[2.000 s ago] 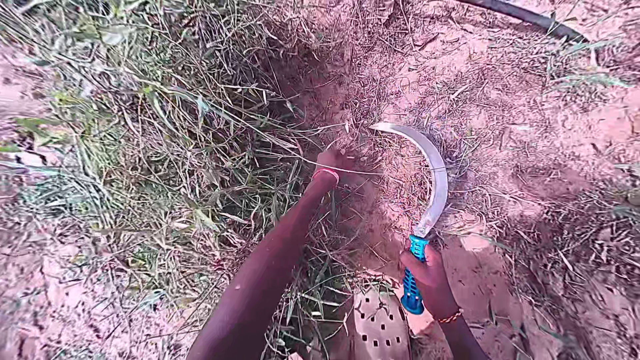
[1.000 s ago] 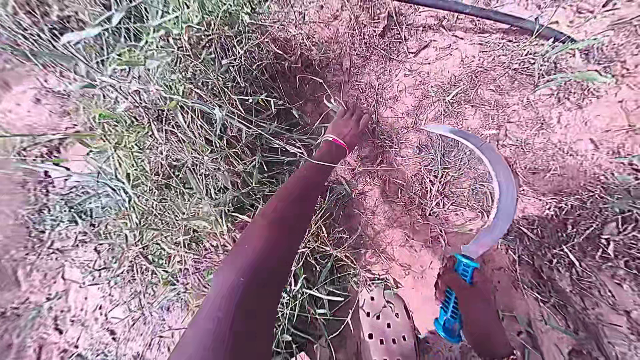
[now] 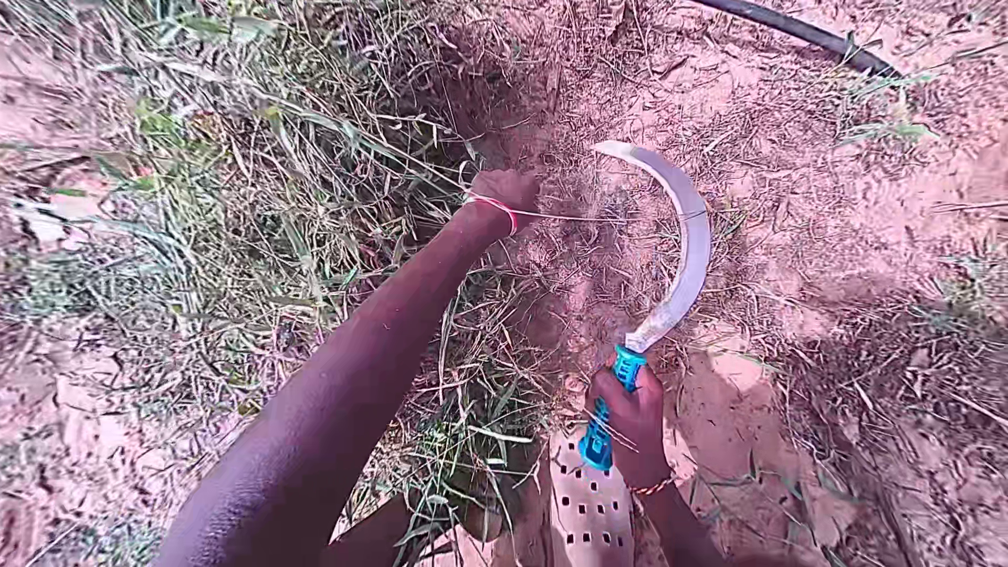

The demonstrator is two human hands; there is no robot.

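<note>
My right hand (image 3: 634, 417) grips the turquoise plastic handle of a sickle (image 3: 691, 236). The curved metal blade points up and away, its tip bending left toward my other hand. My left hand (image 3: 505, 193), with a pink-and-white band at the wrist, is closed at the edge of the tall grass (image 3: 315, 173). Thin grass stems cross its wrist, and one runs right to the blade. Its fingers are mostly hidden, but stems appear to be gathered in them.
A black hose (image 3: 803, 33) lies on the reddish soil at the top right. Below my right hand is a perforated beige shoe (image 3: 591, 512). Dry cut grass (image 3: 882, 370) is scattered over the ground at the right.
A second ago my left hand was more spread; now it is closed. My right hand has brought the sickle leftward, nearer to my left hand.
</note>
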